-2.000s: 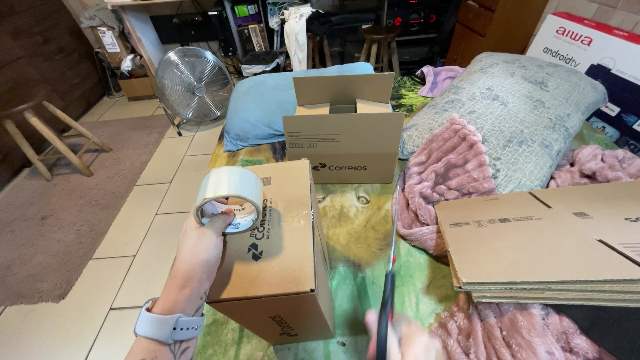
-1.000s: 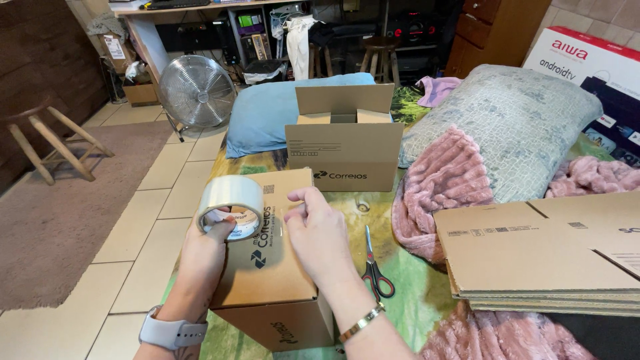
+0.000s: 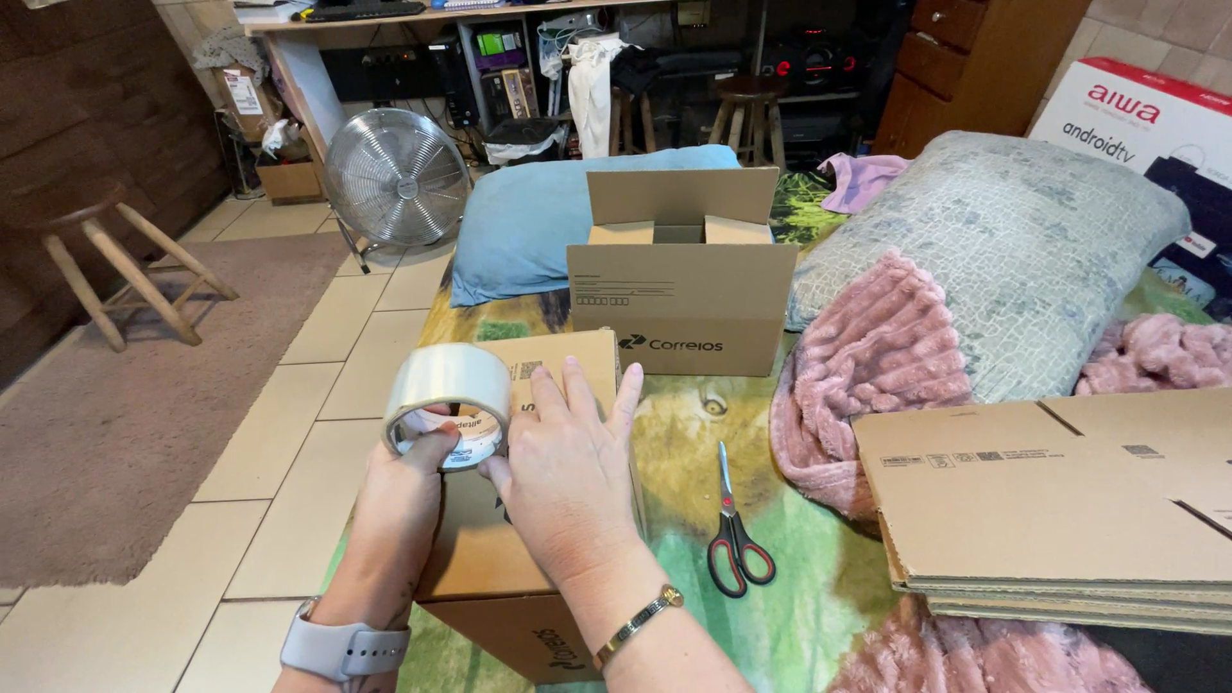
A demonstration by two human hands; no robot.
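My left hand [image 3: 409, 491] grips a wide roll of clear packing tape [image 3: 452, 380], its thumb inside the core, above a closed cardboard box [image 3: 472, 553]. Fingers spread, my right hand [image 3: 568, 452] lies over the box top beside the roll; whether it pinches any tape is not visible. Scissors with black and red handles [image 3: 736, 544] rest on the printed cover to the right of the box, away from both hands. Behind stands a second cardboard box [image 3: 681, 308] with its top flaps raised.
Flattened cardboard boxes [image 3: 1039, 500] are stacked at the right, by a pink plush blanket [image 3: 866, 385] and a patterned pillow [image 3: 991, 250]. A blue pillow [image 3: 520, 231] lies behind the second box. On the floor stand a metal fan [image 3: 397, 178] and a wooden stool [image 3: 125, 260].
The scissors, in my right hand two seconds ago, now lie on the cover. My right hand has come over to the box top beside the tape roll, its fingers now spread.
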